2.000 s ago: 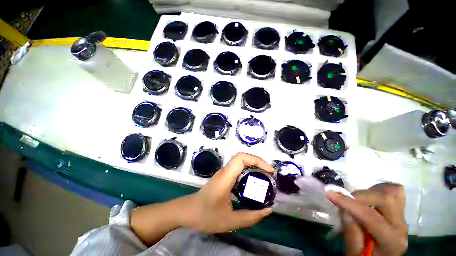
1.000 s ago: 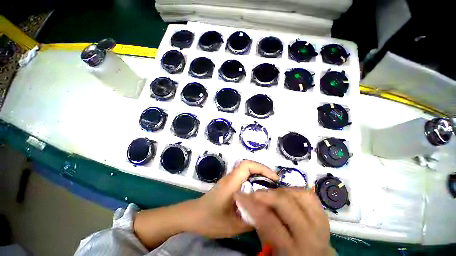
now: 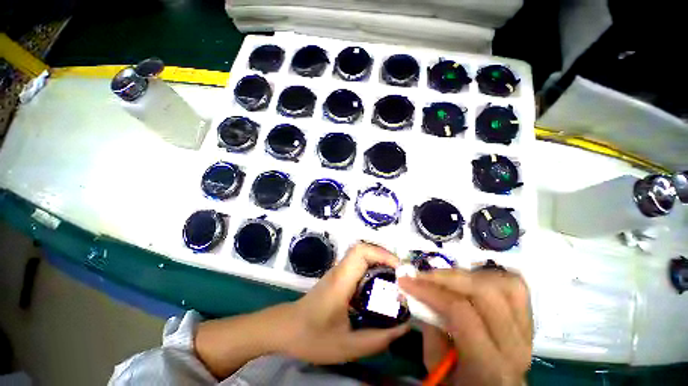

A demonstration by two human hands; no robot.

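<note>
My left hand [image 3: 332, 313] grips a round watch body [image 3: 379, 298] at the tray's front edge. Its black face shows a white square. My right hand [image 3: 479, 313] holds a white wipe [image 3: 413, 290] at the right rim of that watch. An orange stick tool [image 3: 441, 368] sticks out below the same hand. The white foam tray [image 3: 434, 170] holds rows of dark watch bodies, with green-centred back covers in the right columns. One watch in it [image 3: 378, 206] looks bright and whitish. My right hand partly hides the tray's front right pockets.
A translucent dispenser bottle [image 3: 167, 113] leans in view left of the tray, another [image 3: 603, 205] at right. Stacked foam trays [image 3: 370, 22] stand behind. A dark disc [image 3: 679, 274] lies at the far right edge. Yellow edging [image 3: 596, 148] runs along the back.
My right hand came in from the right with the wipe, covered the held watch, and now sits slightly right of it, so the white square shows again. My left hand keeps its grip.
</note>
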